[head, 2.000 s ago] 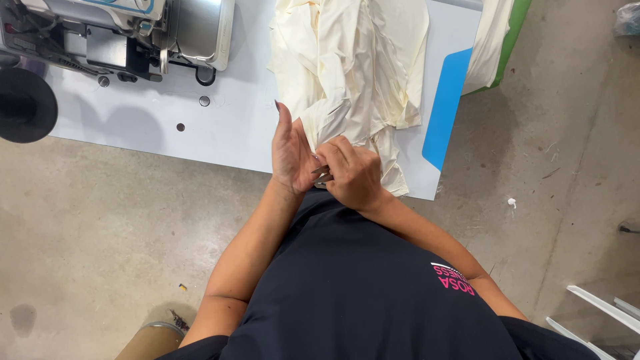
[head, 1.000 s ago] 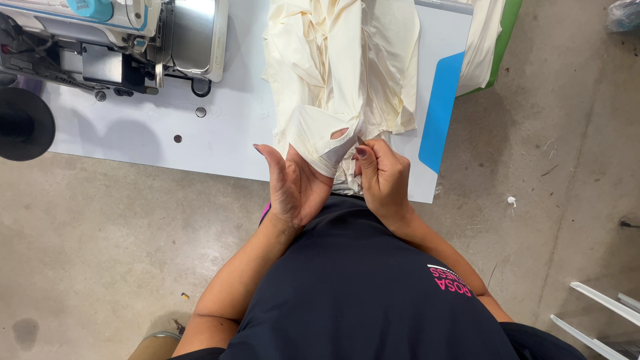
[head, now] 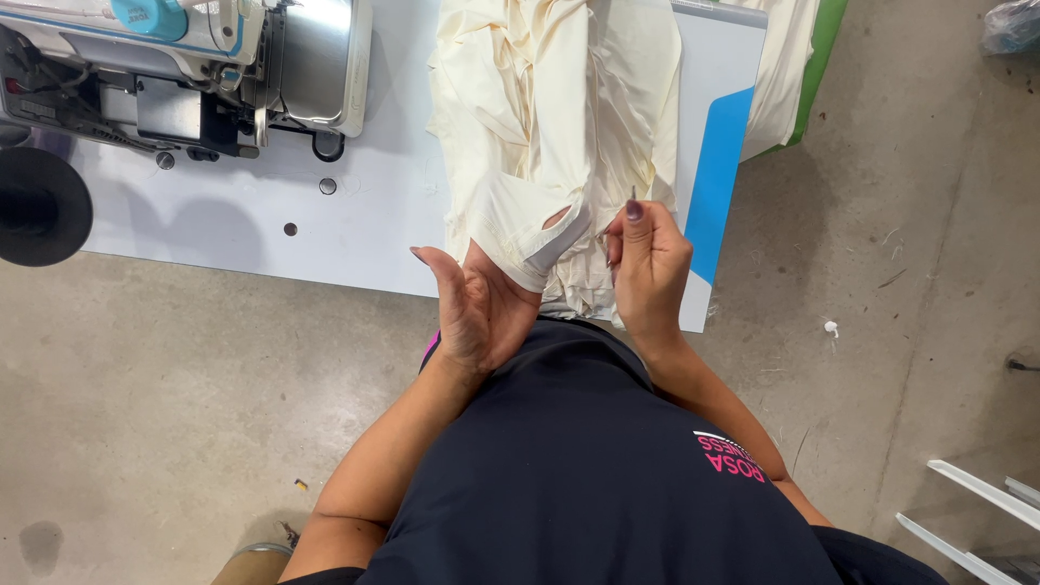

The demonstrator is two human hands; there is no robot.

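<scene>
Cream stretch fabric (head: 520, 106) lies in folds on the sewing table and reaches its front edge. My left hand (head: 490, 313) is palm up, with its fingers inside a sewn, tube-like end of the fabric (head: 512, 219) and its thumb outside, spread away. The fingertips are hidden under the cloth, and skin shows through a slit-like opening near the seam. My right hand (head: 650, 264), just right of that end, is pinched on a small thin tool with a metal tip (head: 634, 193); most of the tool is hidden by the fingers.
An overlock sewing machine (head: 203, 73) stands at the back left of the white table (head: 374, 244). A black round disc (head: 41, 207) is at the far left. Beyond the table's right edge, more cream cloth (head: 780, 73) hangs in a green-edged holder. White metal bars (head: 983, 491) are at lower right.
The hands, together over the fabric two seconds ago, are now apart. My left hand's fingers have gone inside the fabric end, and my right hand has moved off it to the right.
</scene>
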